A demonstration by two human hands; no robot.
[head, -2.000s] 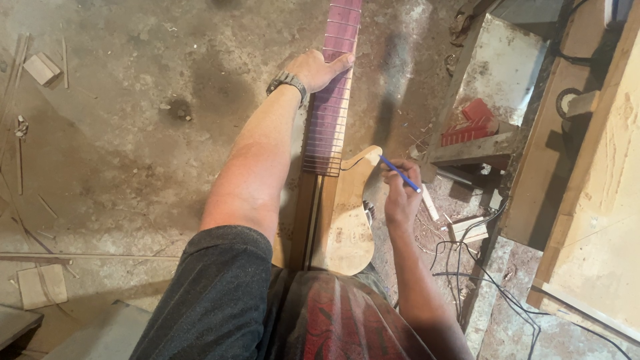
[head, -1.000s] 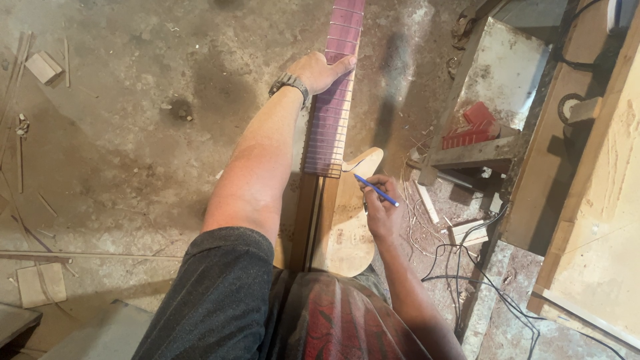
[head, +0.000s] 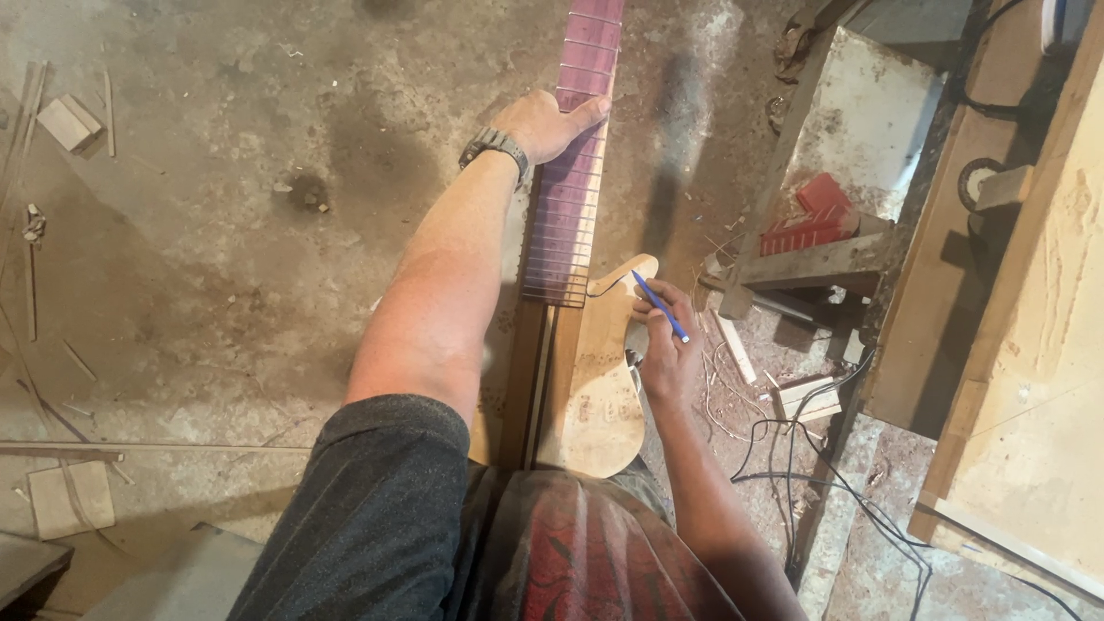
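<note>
A wooden electric guitar body (head: 604, 405) with a dark centre strip rests against my lap. Its neck carries a purple fretted fingerboard (head: 556, 224) that runs up past the top of the view. My left hand (head: 545, 125), with a watch at the wrist, is wrapped around the neck, thumb over the fingerboard. Between the fingers of my right hand (head: 668, 345) is a blue pen (head: 661, 307), its tip at the body's upper horn (head: 638, 267). A dark curved line shows on the wood beside the fingerboard's end. The guitar's lower part is hidden by my shirt.
At the right stands a wooden bench (head: 1044, 345), with a red plastic piece (head: 815, 216) on a frame beside it. Black cables (head: 793, 457) trail over the floor near my right forearm. Wood offcuts (head: 71, 123) and thin strips lie on the concrete floor on both sides.
My right hand with the pen has moved from the horn to beside the fingerboard's end, then back up toward the horn. My left hand has kept its place on the neck.
</note>
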